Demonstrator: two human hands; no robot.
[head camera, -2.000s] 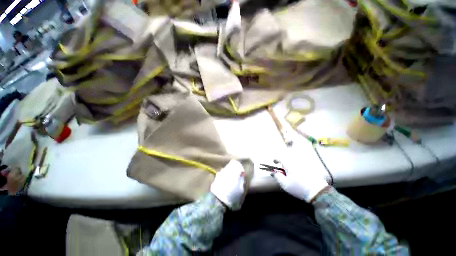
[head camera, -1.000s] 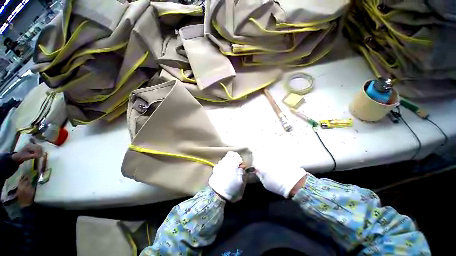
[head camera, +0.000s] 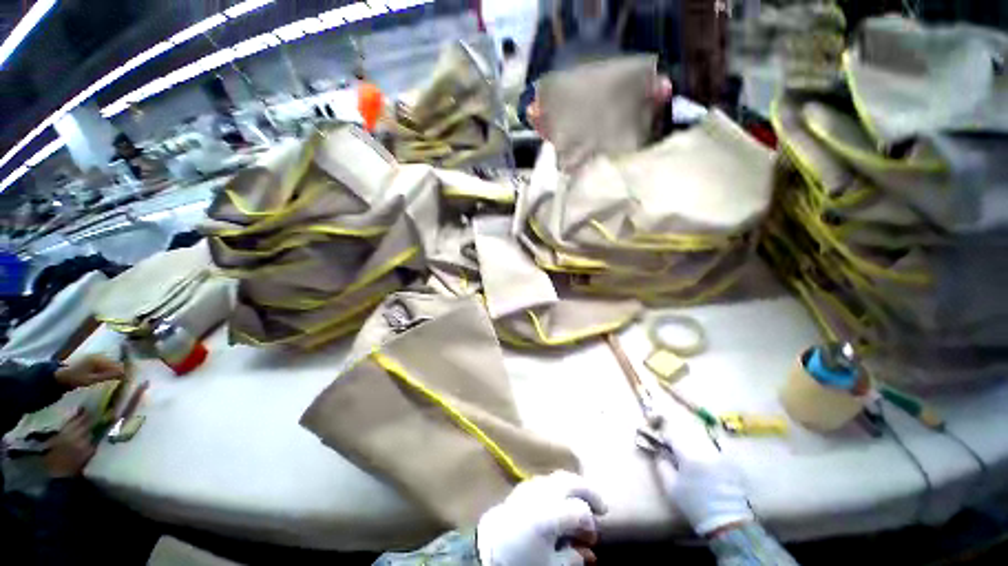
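Note:
A beige bag panel (head camera: 442, 409) with a yellow edge strip lies on the white table, its opening with a small metal piece towards the back. My left hand (head camera: 539, 520), white-gloved, is curled on the panel's near right corner; the sleeve is cut off by the bottom edge. My right hand (head camera: 705, 486), also white-gloved, is to its right, apart from the panel. It holds small snips (head camera: 654, 444), which are blurred and point away from me.
Beige stacks with yellow edges (head camera: 321, 243) stand along the back and right. Behind them a person holds up a beige piece (head camera: 597, 105). A brush (head camera: 632, 376), tape ring (head camera: 676, 334), yellow knife (head camera: 754, 425) and cream tub (head camera: 823, 392) lie right. Another person's hands (head camera: 77, 442) work at left.
The view has tilted up and shows more of the room. My right hand has moved away from my left hand with the snips. The panel has turned, its yellow strip now steeper.

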